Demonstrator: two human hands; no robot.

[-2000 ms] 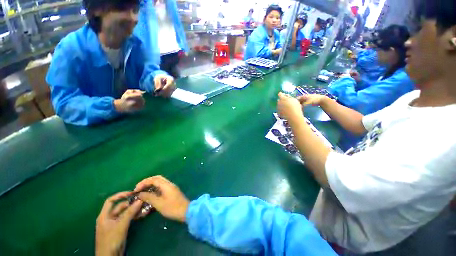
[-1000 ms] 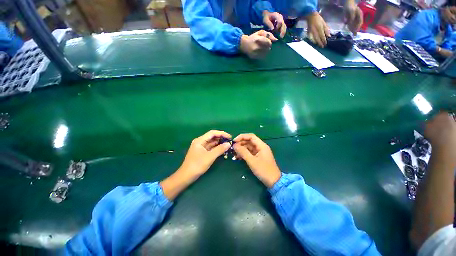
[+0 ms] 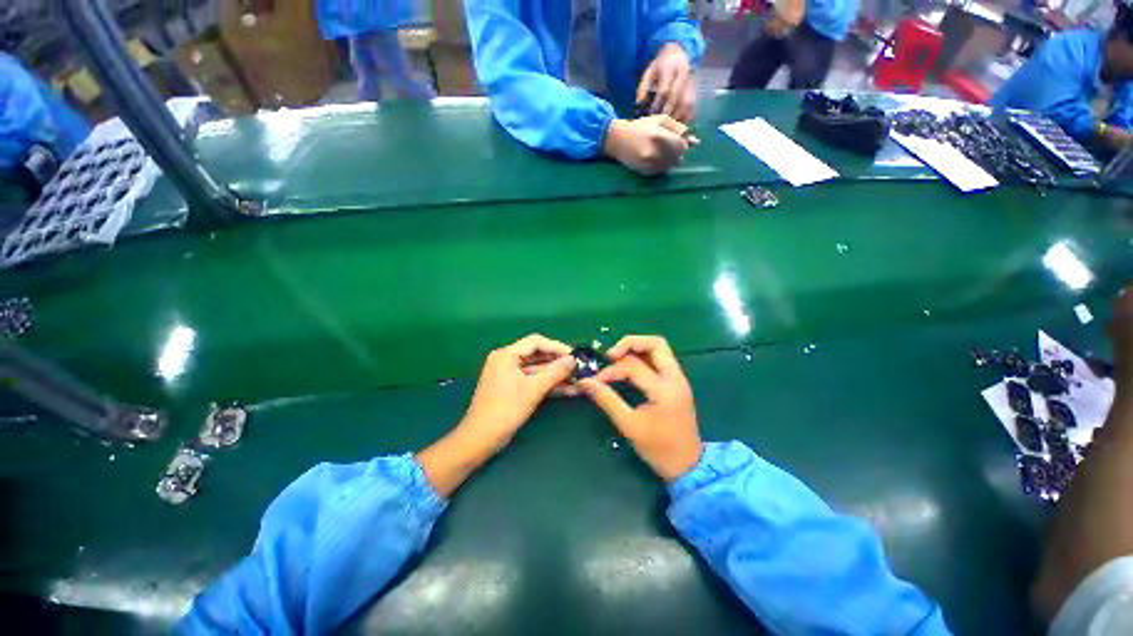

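Note:
A small dark electronic module (image 3: 586, 362) with bright specks is held between the fingertips of both hands, above the green surface (image 3: 410, 298) at the middle of the view. My left hand (image 3: 507, 395) pinches its left side with thumb and fingers. My right hand (image 3: 652, 404) is on its right side, with the thumb below and fingers bent above. The fingertips hide part of the module. Two silvery modules (image 3: 224, 425) lie at the left near a metal post.
Grey metal posts (image 3: 155, 118) slant at the left, near a pale tray (image 3: 87, 186). A person's hands (image 3: 652, 143) work across the line beside a white sheet (image 3: 779, 152) and dark piles (image 3: 975, 139). At right, dark modules lie on white sheets (image 3: 1093, 395) by another person's arm.
The view has swung from the right to face the line, then shifted slightly. My right fingers have spread, showing more of the module. The person across has moved their hands slightly.

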